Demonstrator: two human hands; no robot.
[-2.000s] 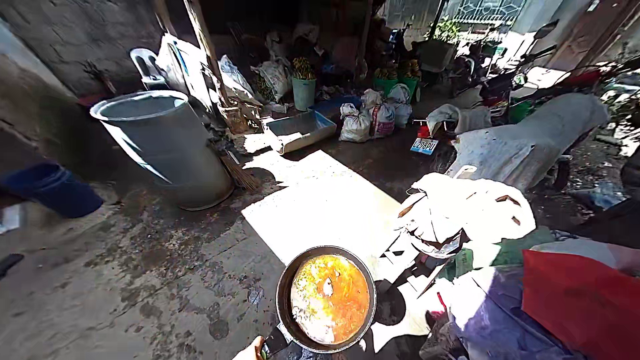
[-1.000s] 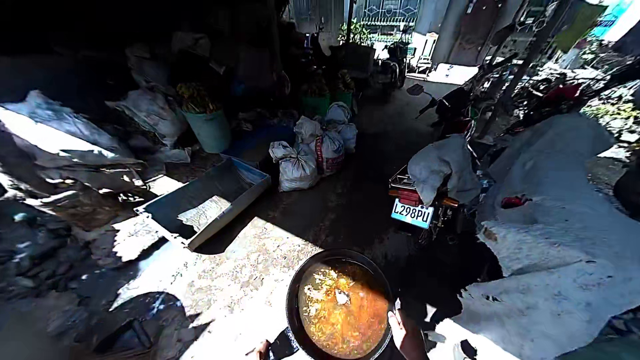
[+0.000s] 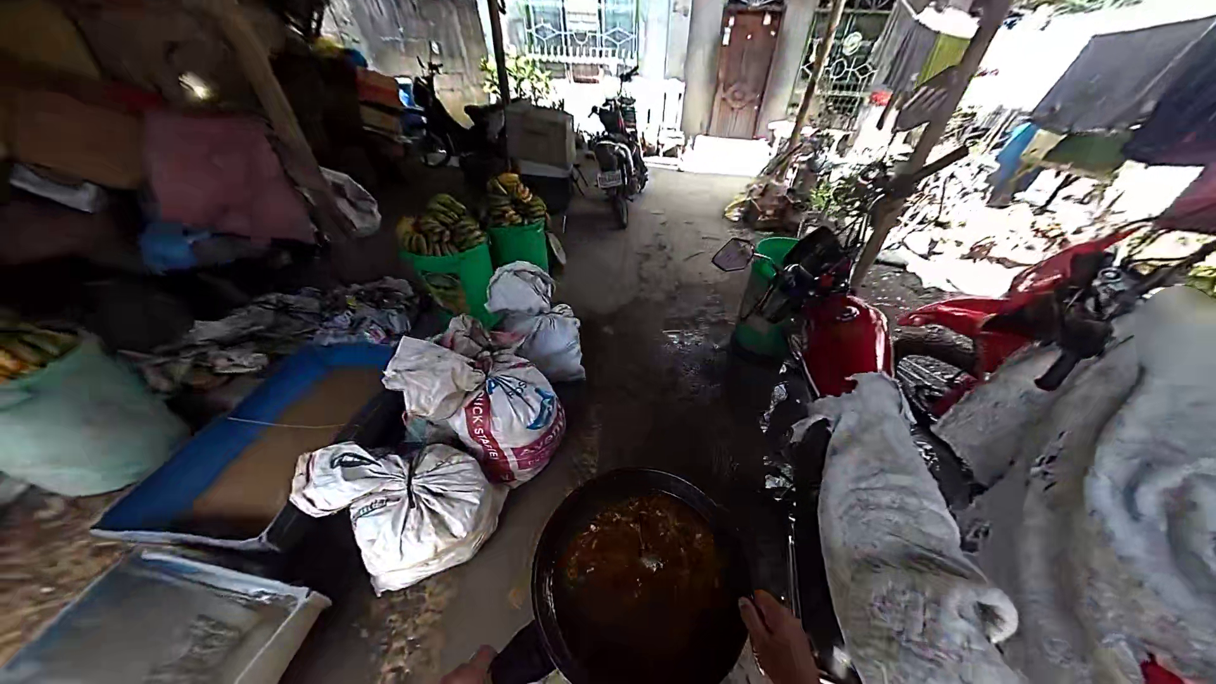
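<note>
A round dark pan (image 3: 641, 579) with brown liquid and bits floating in it is at the bottom centre, held out in front of me. My right hand (image 3: 779, 638) grips its right rim, thumb on the edge. My left hand (image 3: 472, 668) shows only in part at the bottom edge, beside a dark piece at the pan's lower left; its fingers are mostly cut off, so its hold is unclear. Knotted white sacks (image 3: 423, 513) stand on the ground just left of the pan.
Left are a blue-lined tray (image 3: 180, 475), a grey tray (image 3: 180, 627) and green containers (image 3: 465, 275) with bananas. Right stand a red motorcycle (image 3: 845, 342) and cloth-covered seat (image 3: 888, 532). A wet concrete path (image 3: 655, 285) runs to a parked motorcycle (image 3: 617, 152) and wooden door (image 3: 746, 71).
The view has moved forward along the path, with the sacks and the red motorcycle now closer. The pan has passed from sunlight into shade, still in front of me.
</note>
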